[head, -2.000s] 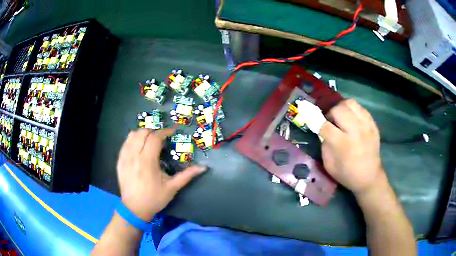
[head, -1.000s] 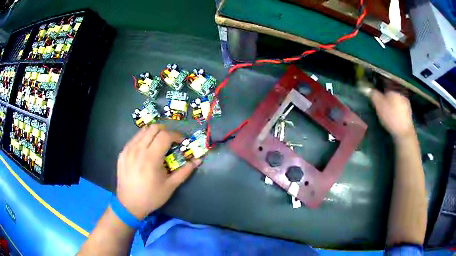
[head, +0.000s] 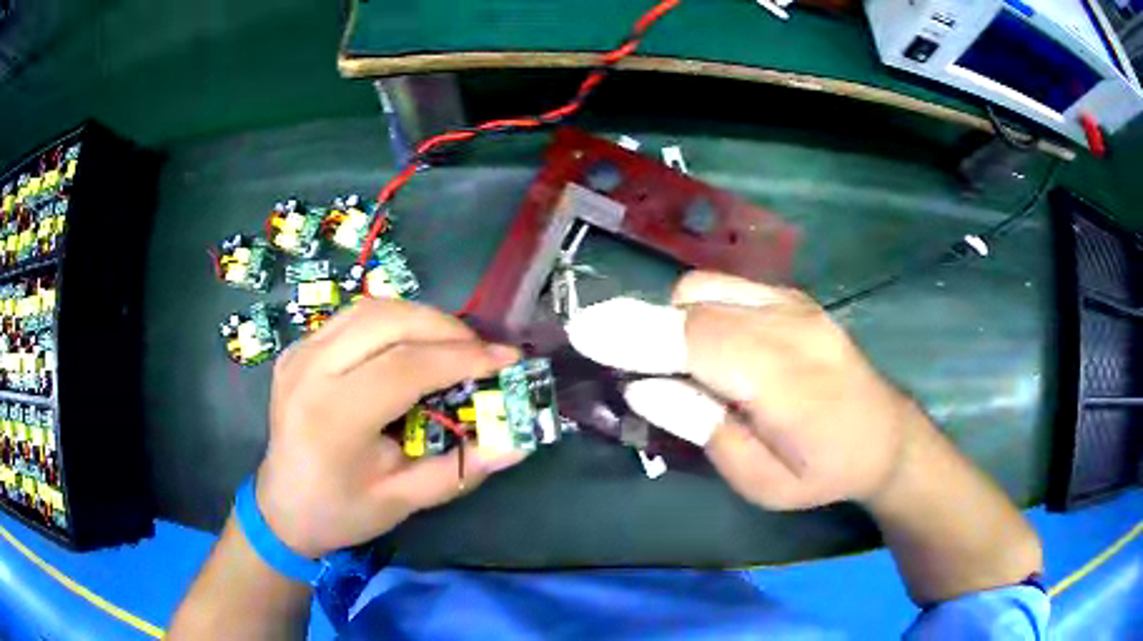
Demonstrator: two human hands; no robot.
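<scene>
My left hand [head: 351,413] holds green power supply boards [head: 511,411] with yellow blocks, apparently two side by side, between thumb and fingers. My right hand [head: 802,388] is just right of them, over the dark red test fixture [head: 740,238]. It wears white finger cots [head: 629,336] on thumb and a fingertip; these are apart with nothing visible between them. My hands hide the fixture's near part. Thin silvery metal pieces [head: 567,286] show in its opening. Several loose boards [head: 296,228] lie left of the fixture.
Red and black twisted leads [head: 464,133] run from the shelf to the mat. A full parts tray [head: 107,363] stands left, another black tray [head: 1106,344] right. A white meter [head: 934,38] stands on the green-topped shelf [head: 501,31]. A black cable [head: 902,269] runs right of the fixture.
My right hand has come from near the shelf at right to beside my left hand; the blurred yellowish thing at its fingers is gone. My left hand has moved right with the boards. The view has shifted.
</scene>
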